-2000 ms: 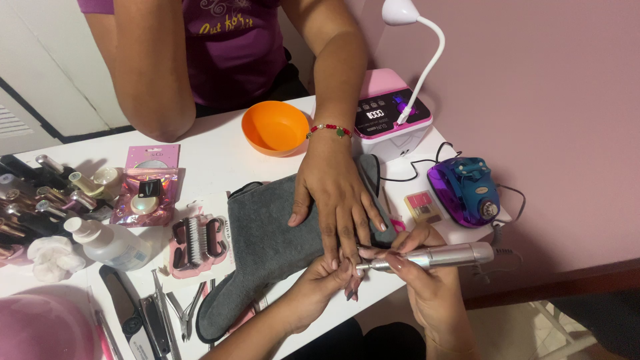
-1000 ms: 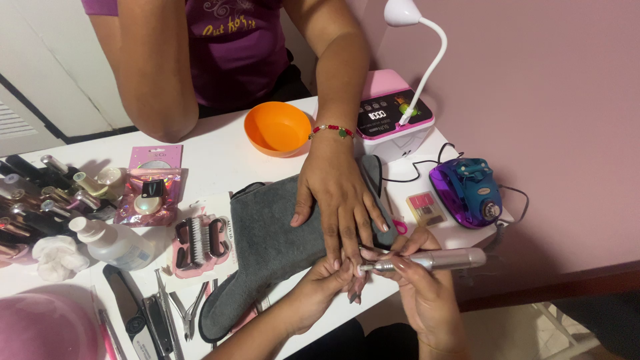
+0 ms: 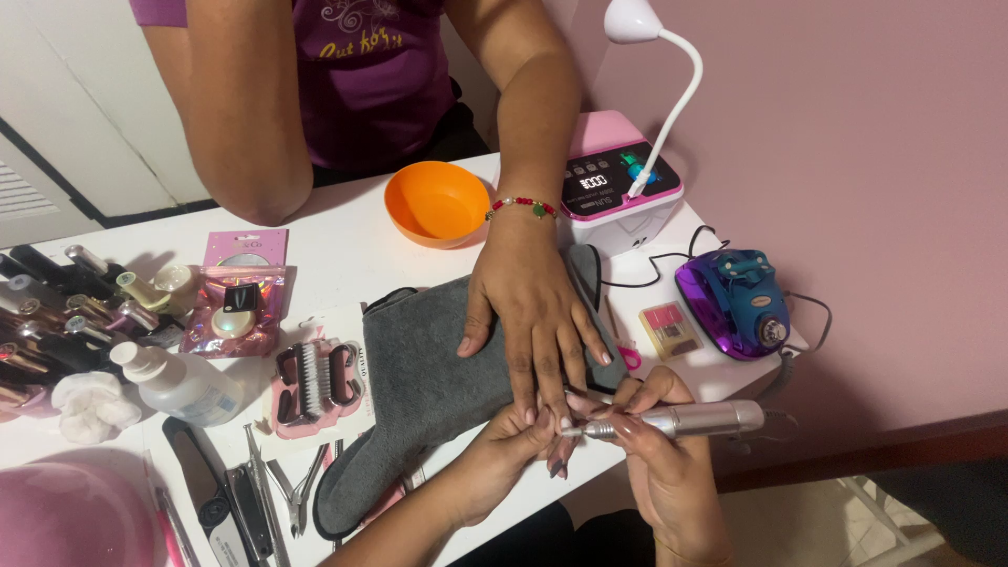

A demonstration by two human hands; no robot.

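Observation:
My right hand grips a silver electric nail drill handpiece like a pen, its bit pointing left at a fingertip of another person's hand. My left hand holds that person's fingers from below, thumb on top. The person's hand lies palm down on a grey cloth-covered hand rest, with a beaded bracelet at the wrist. The exact contact between bit and nail is too small to tell. The blue and purple drill base stands at the right.
An orange bowl and a nail lamp stand behind. At left are nail polish bottles, a white pump bottle, a nail brush, cuticle nippers and a pink rounded object. A small box lies near the drill base.
The handpiece in my right hand has shifted slightly and lies more level than two seconds ago. My left hand keeps its hold on the person's fingers.

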